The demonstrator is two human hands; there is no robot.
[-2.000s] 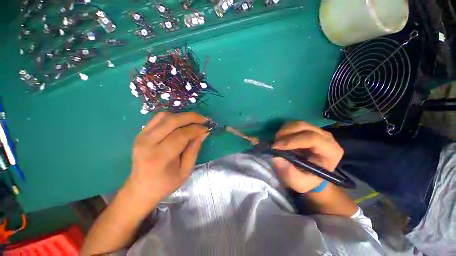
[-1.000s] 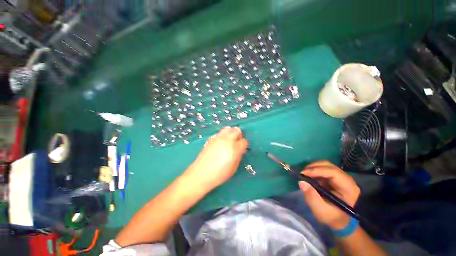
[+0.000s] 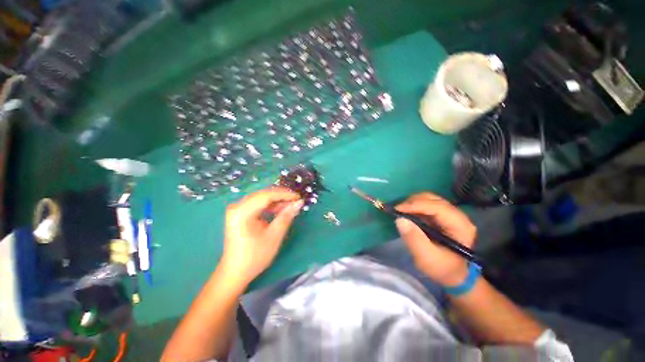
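Observation:
My left hand is at the near left edge of a heap of red and black lead wires with small white ends. Its thumb and fingertips are close together; whether they grip a wired component is too blurred to tell. My right hand holds a black soldering iron, its thin tip pointing left above the mat, away from the heap. A small silvery assembly lies on the green mat between the hands. A clear tray with rows of shiny assemblies lies beyond the heap.
A thin silvery strip lies beyond the iron tip. A white tub and a black fan stand at the right. Blue and white pens, a whitish bottle and a tape roll are at the left.
Two seconds ago my left hand held a small assembly near the iron tip. One second ago the assembly lay on the mat and my left hand covered the heap. My left hand now uncovers the heap.

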